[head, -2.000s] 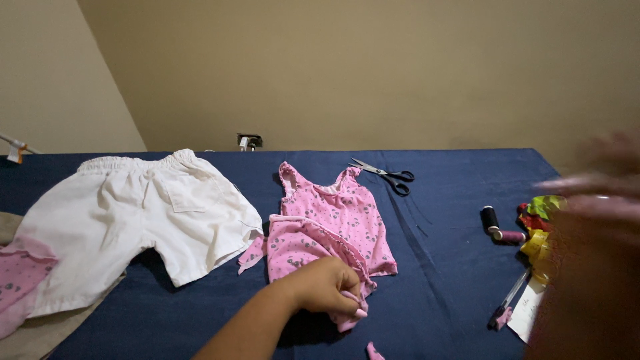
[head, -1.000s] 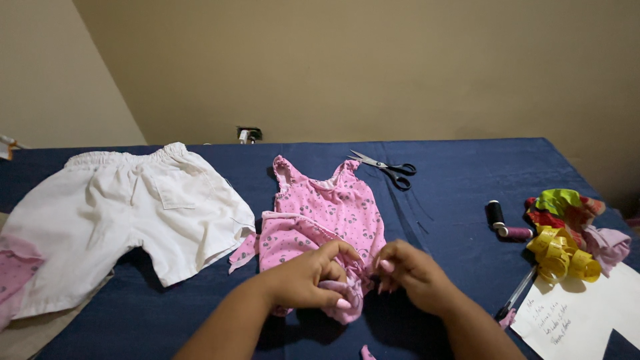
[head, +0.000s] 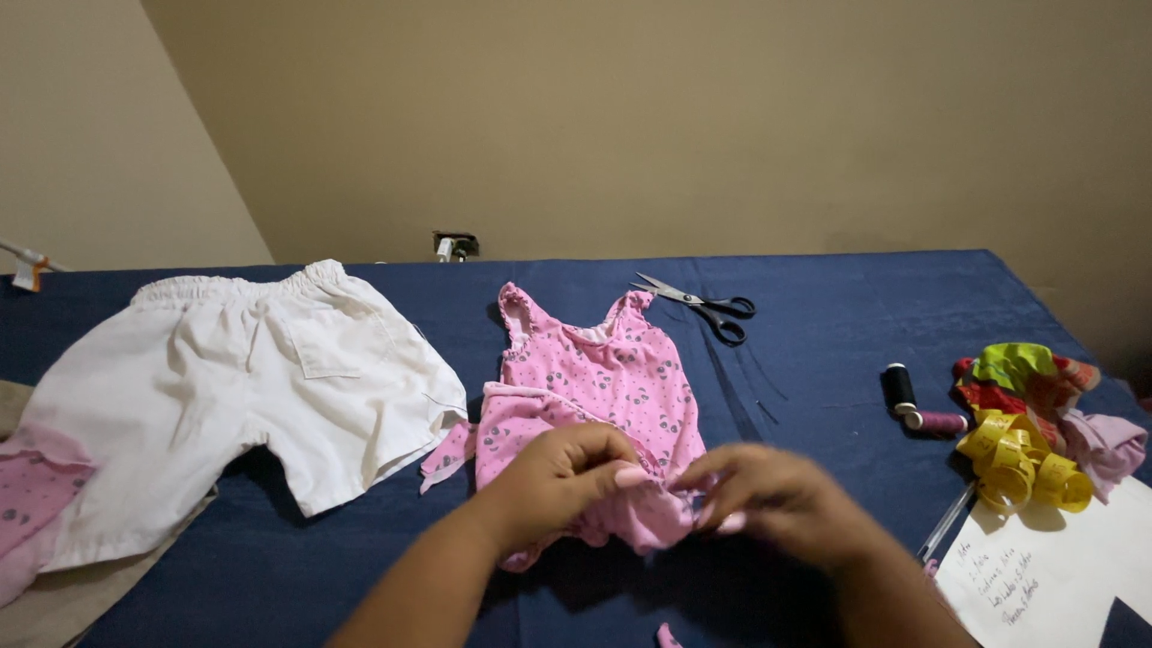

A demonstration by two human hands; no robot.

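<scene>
A small pink printed garment with shoulder straps lies at the middle of the dark blue cloth. My left hand pinches its lower part between thumb and fingers. At the garment's lower right edge, my right hand has its fingers closed on the fabric; the fingertips are slightly blurred, and no needle can be made out. Black-handled scissors lie beside the right shoulder strap, blades parted a little. Loose dark thread lies below them. A pink fabric scrap touches the garment's left side.
White shorts and more pink printed fabric lie at the left. At the right are black and purple thread spools, a yellow measuring tape, colourful fabric, a pen and handwritten paper.
Two seconds ago my right hand was raised at the far right; it came to the garment's lower right edge and remains there. My left hand has stayed at the garment's lower part.
</scene>
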